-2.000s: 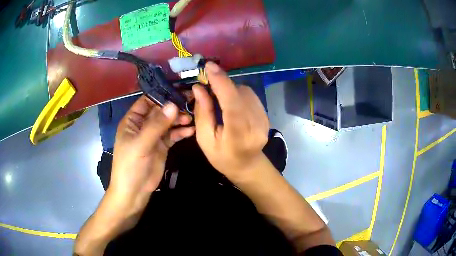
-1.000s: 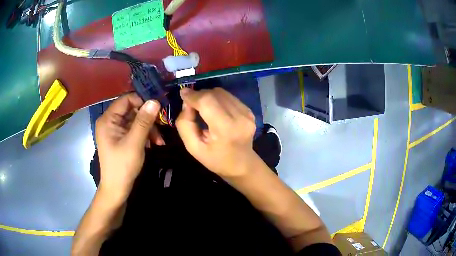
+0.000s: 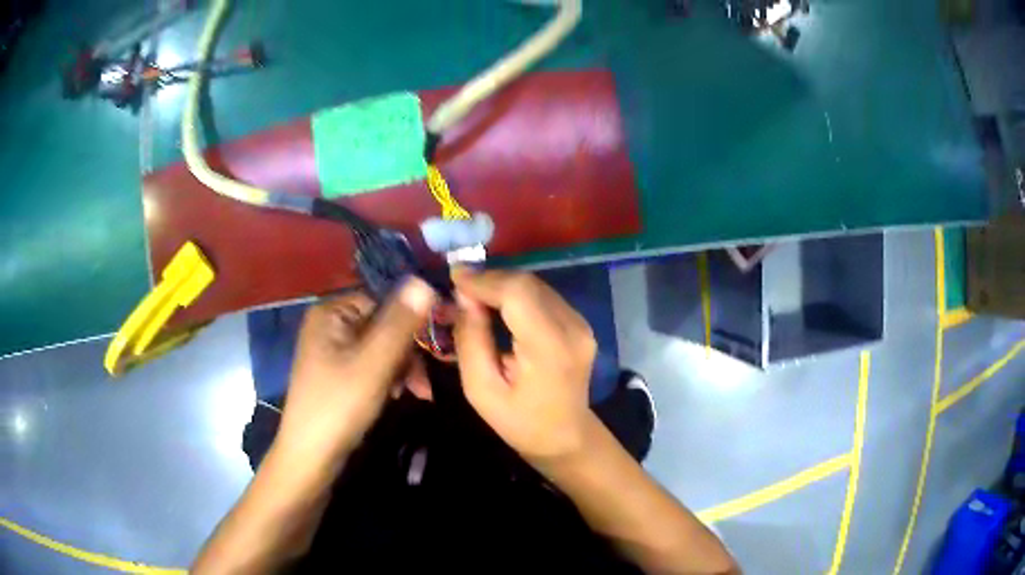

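Observation:
My left hand (image 3: pixel 357 357) holds the black test connector (image 3: pixel 386 261) on the left cream lead (image 3: pixel 202 140), at the front edge of the red mat (image 3: pixel 551 152). My right hand (image 3: pixel 523 365) pinches just below the white test connector (image 3: pixel 466 254). Behind that connector are a greyish-white blob and yellow wires (image 3: pixel 445 193). The wire harness (image 3: pixel 438 337) shows as a few red and orange wires between my hands. Its small end connectors are blurred and mostly hidden by my fingers.
A green label (image 3: pixel 369 144) lies on the mat. A yellow handle (image 3: pixel 163 309) sticks out at the mat's left end. A dark harness tangle (image 3: pixel 135 76) lies at the back left of the green bench (image 3: pixel 787 135). Grey open box shapes (image 3: pixel 826 294) stand beyond the bench edge at right.
The whole view has shifted, so the bench sits lower and more of its back shows. My right fingers stay at the white connector. My left hand still holds the black connector.

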